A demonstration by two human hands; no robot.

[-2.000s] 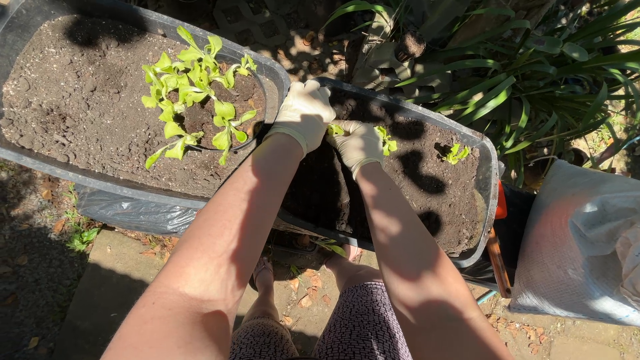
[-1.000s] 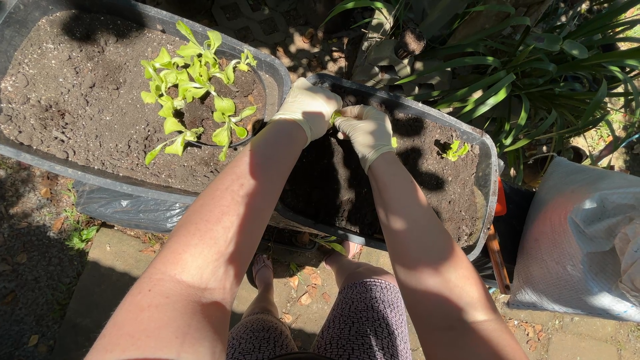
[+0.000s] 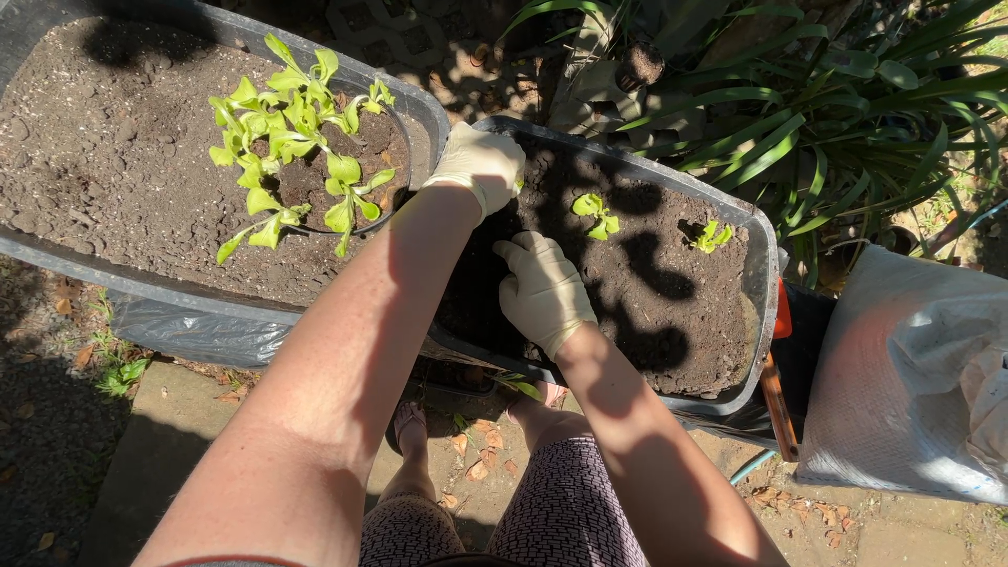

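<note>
My left hand [image 3: 482, 167], in a pale glove, is closed at the left end of the right planter [image 3: 762, 268]; a bit of yellow-green leaf shows at its fingers, so it holds a lettuce seedling, mostly hidden. My right hand [image 3: 545, 290], gloved too, lies low over the dark soil with fingers loosely spread and nothing visible in them. Two small lettuce seedlings stand in the soil to the right, one nearer [image 3: 596, 215] and one farther [image 3: 711, 237]. In the left planter [image 3: 157, 285], a round pot [image 3: 403, 150] holds a cluster of lettuce seedlings [image 3: 291, 134].
A white woven sack [image 3: 890, 378] stands at the right, beside a tool's orange-brown handle [image 3: 778, 405]. Strap-leaved plants [image 3: 787, 134] hang near the planter's back edge. Black plastic [image 3: 201, 331] wraps the left planter's side. My feet are on paving below.
My hands, earlier close together in the right planter, are now apart, the right one lower and nearer me. The nearer seedling, partly covered by my right hand before, is now in full view.
</note>
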